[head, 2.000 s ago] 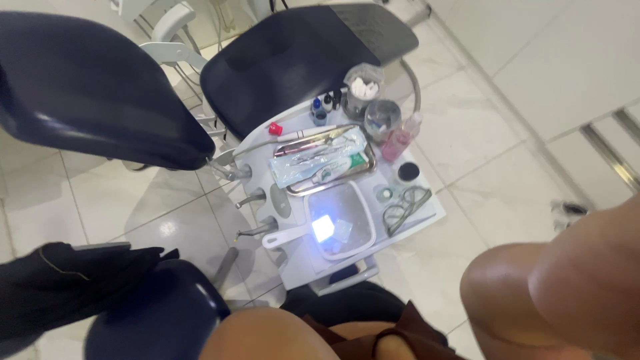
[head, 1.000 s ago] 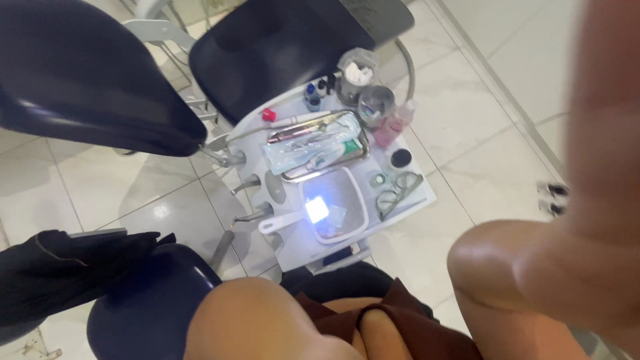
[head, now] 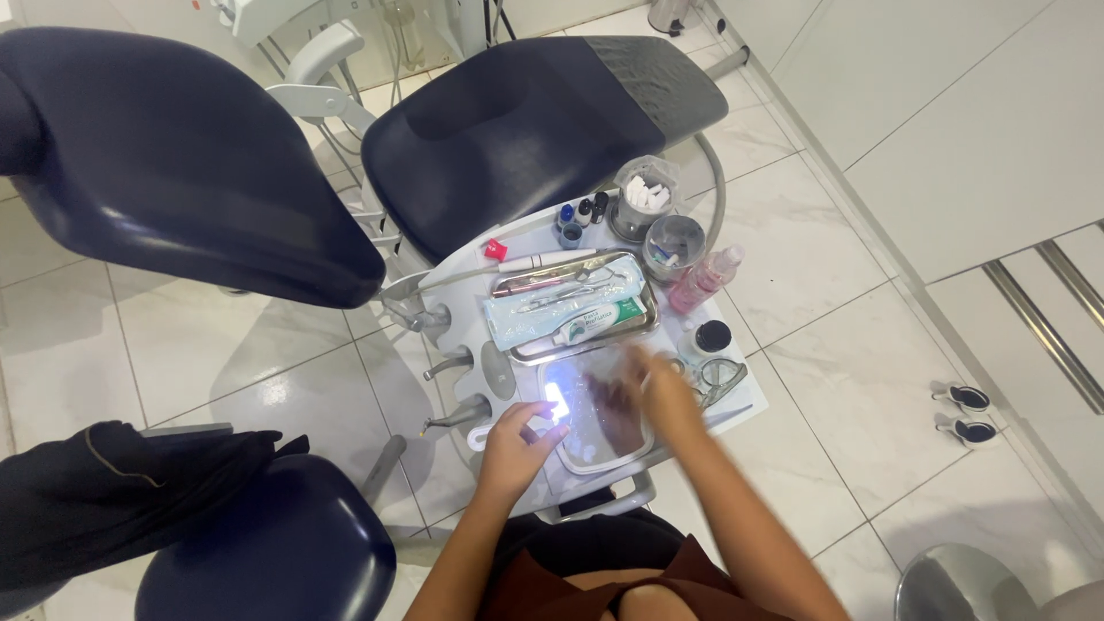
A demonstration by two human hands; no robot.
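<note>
My left hand [head: 522,440] is at the left side of a white-framed hand mirror [head: 595,470], thumb and fingertips around a bright reflection; whether they grip anything is unclear. The mirror lies on the dental unit's tray table, its handle pointing left. My right hand [head: 664,392], blurred by motion, is over the mirror's right side, near tweezers or scissors-like metal instruments [head: 723,379]; its fingertips are indistinct. Behind the mirror, a metal tray [head: 651,321] carries a pouch of dental instruments [head: 565,297] and a tube of prophylaxis paste [head: 601,322].
Cotton rolls [head: 645,194] fill a container beside a clear cup [head: 674,246], small dropper bottles [head: 584,211] and a pink liquid bottle [head: 707,278]. A black-lidded jar [head: 712,336] stands at right. Handpieces [head: 457,417] line the left edge. A dental chair [head: 509,138] lies beyond.
Both my hands are now over the mirror, where neither was in the earlier frames. The view has shifted. The mirror and the tray's items look to be in the same arrangement.
</note>
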